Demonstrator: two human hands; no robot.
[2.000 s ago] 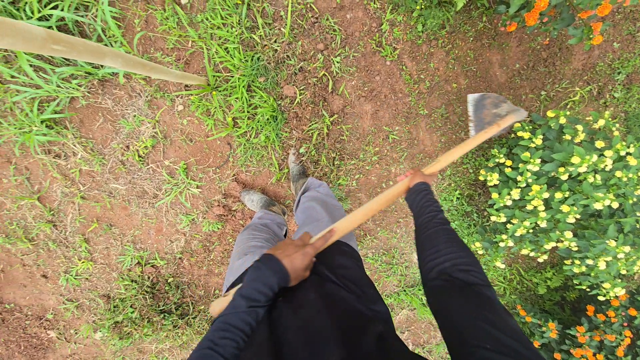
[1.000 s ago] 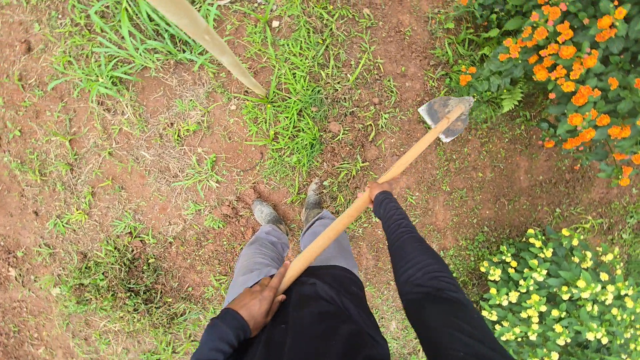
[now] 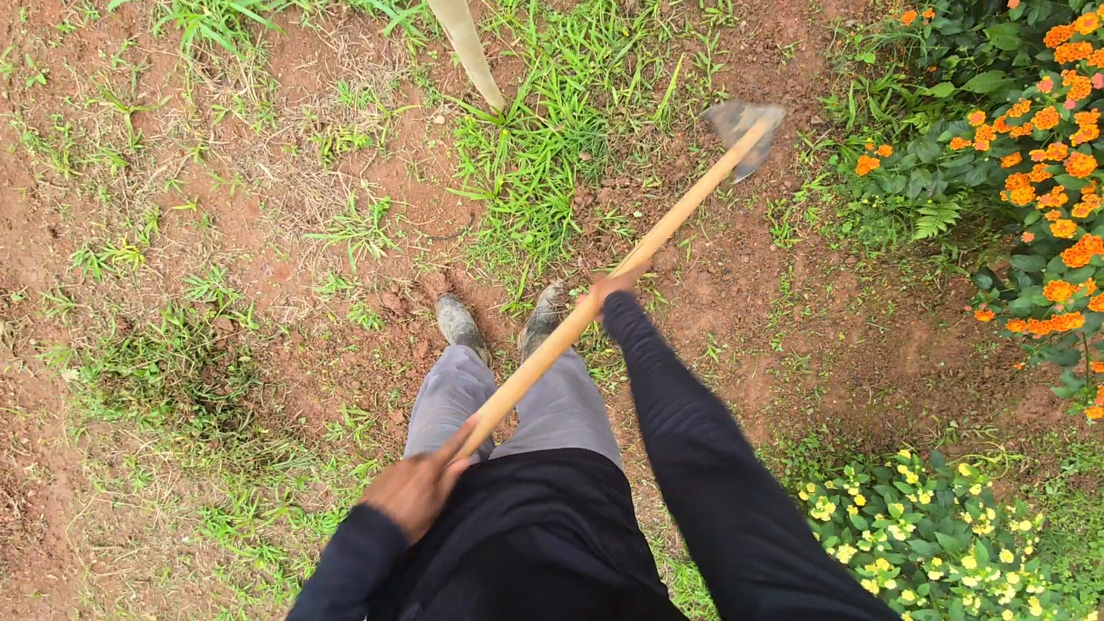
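A hoe's pale wooden handle [image 3: 552, 349] runs slantwise across my body. My left hand [image 3: 420, 485] holds it near its lower end, by my waist, and my right hand [image 3: 612, 289] grips it farther up, its fingers partly hidden by the shaft. At the far end the soil-stained metal hoe blade [image 3: 743, 136], slightly blurred, is over bare soil to the right of a patch of green grass [image 3: 543, 147]. Whether the blade touches the ground I cannot tell.
A pale pole [image 3: 468, 52] rises from the grass at the top. Orange-flowered bushes [image 3: 1052, 198] stand at the right, a yellow-flowered bush [image 3: 931, 526] at the lower right. My boots [image 3: 459, 321] are on reddish soil. A heap of cut weeds [image 3: 177, 371] lies at the left.
Both hands keep their hold on the hoe. Its blade, near the yellow-flowered bush two seconds ago, is now closer to the grass patch. The view has shifted toward the right.
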